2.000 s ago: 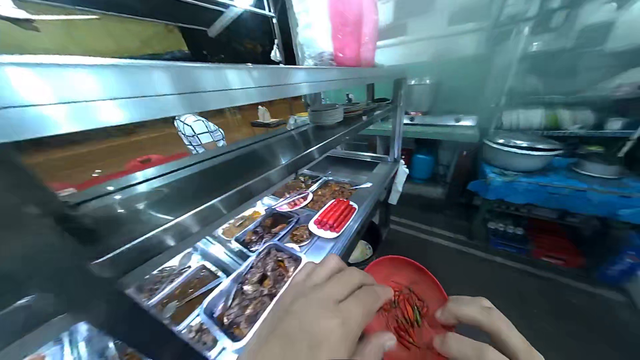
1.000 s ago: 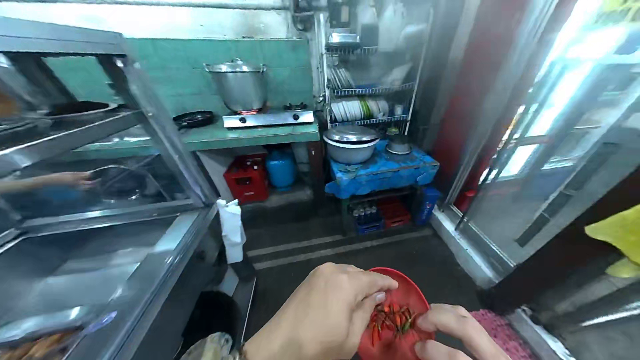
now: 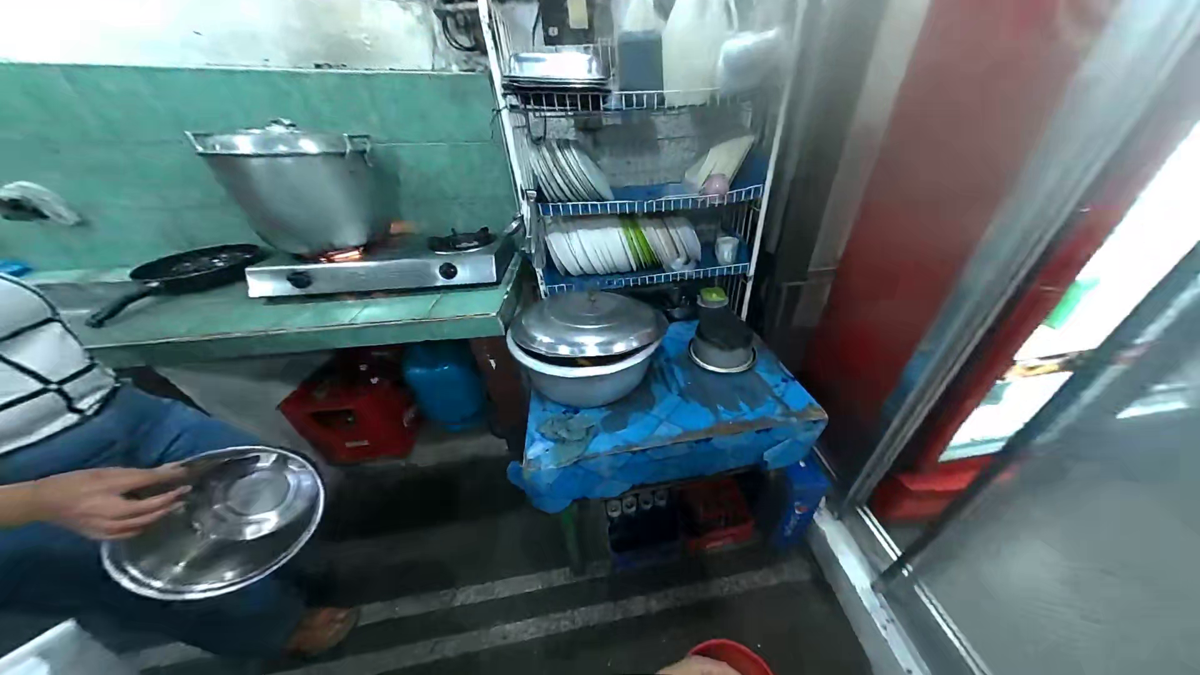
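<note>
Only the rim of a red plastic bowl [image 3: 733, 654] shows at the bottom edge. A small part of one of my hands [image 3: 698, 667] lies against its left side; the fingers are out of frame, and its place left of the bowl suggests my left hand. My right hand is out of view. Ahead, a lidded metal pot [image 3: 589, 352] stands on a table with a blue cover [image 3: 656, 422]. Another large lidded pot [image 3: 291, 187] sits over a lit burner of a two-burner gas stove [image 3: 375, 272].
Another person [image 3: 103, 506] at the left holds a round metal lid or tray [image 3: 220, 520]. A black frying pan [image 3: 197, 267] lies on the green counter [image 3: 394, 328]. A dish rack [image 3: 647, 202] stands behind the table, a glass door [image 3: 1059, 525] at the right.
The view has swung right, then moved toward the stove and rack. The bowl of red chillies and my hands have dropped mostly out of frame. A person with a metal lid or tray now shows at left.
</note>
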